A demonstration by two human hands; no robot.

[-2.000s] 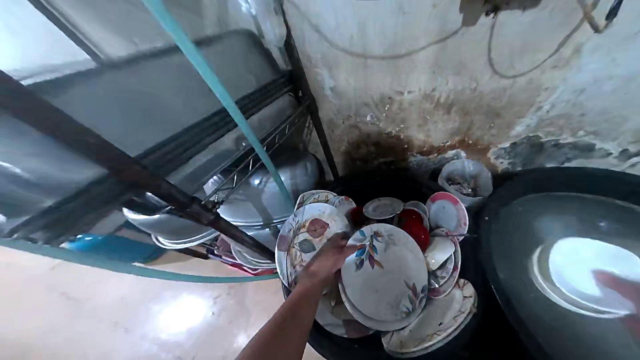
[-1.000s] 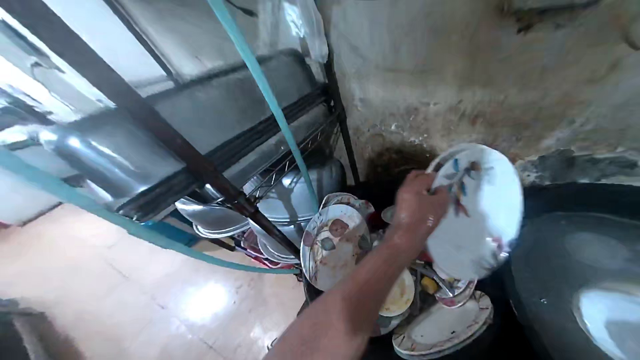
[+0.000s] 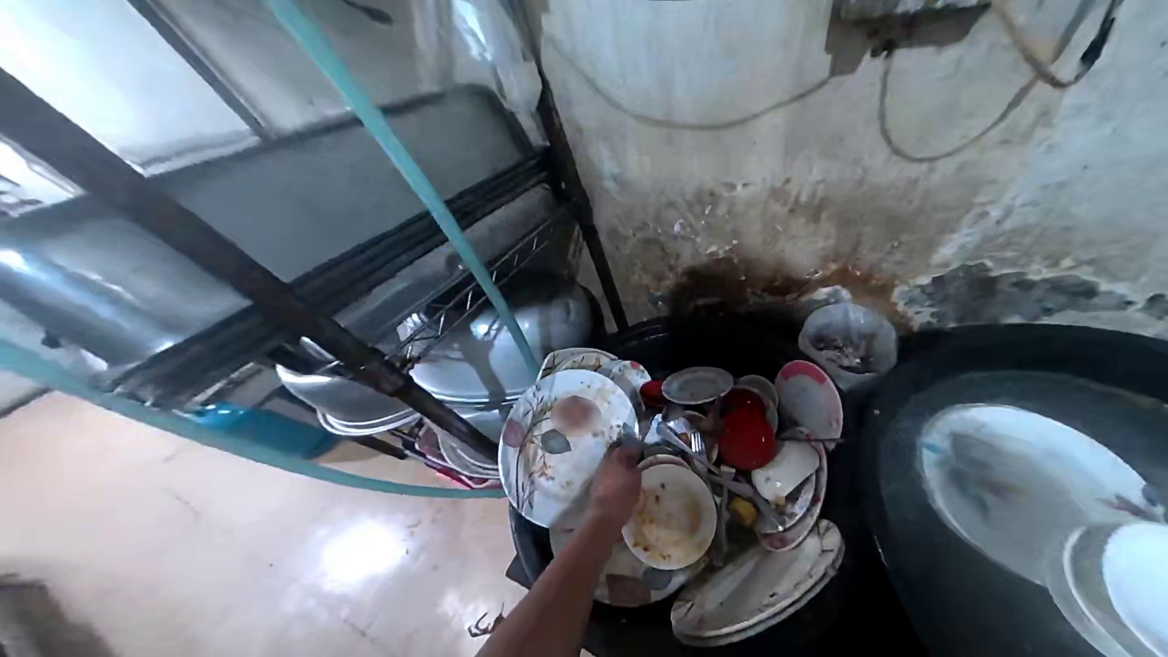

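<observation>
My left hand (image 3: 616,484) grips the right rim of a white oval plate with a flower and leaf print (image 3: 566,438), tilted at the left side of a black tub heaped with used dishes. Right beside the hand lies a small bowl with yellowish food residue (image 3: 673,516). Forks and spoons (image 3: 698,447), a red bowl (image 3: 746,433), a pink-rimmed dish (image 3: 809,401) and stacked oval plates (image 3: 762,584) lie to its right. A large leaf-print plate (image 3: 1031,493) is in the water of a second black tub (image 3: 894,420). My right hand is out of view.
A metal rack (image 3: 338,342) with large pots (image 3: 511,338) stands at the left, crossed by a teal hose (image 3: 411,169). A translucent container of scraps (image 3: 849,342) sits between the tubs, near the stained wall (image 3: 776,201). A blue basin (image 3: 265,429) is under the rack.
My left hand has lifted the leaf-print plate off the heap and let it go; that plate now lies in the right tub. The hand has come back left to the floral plate.
</observation>
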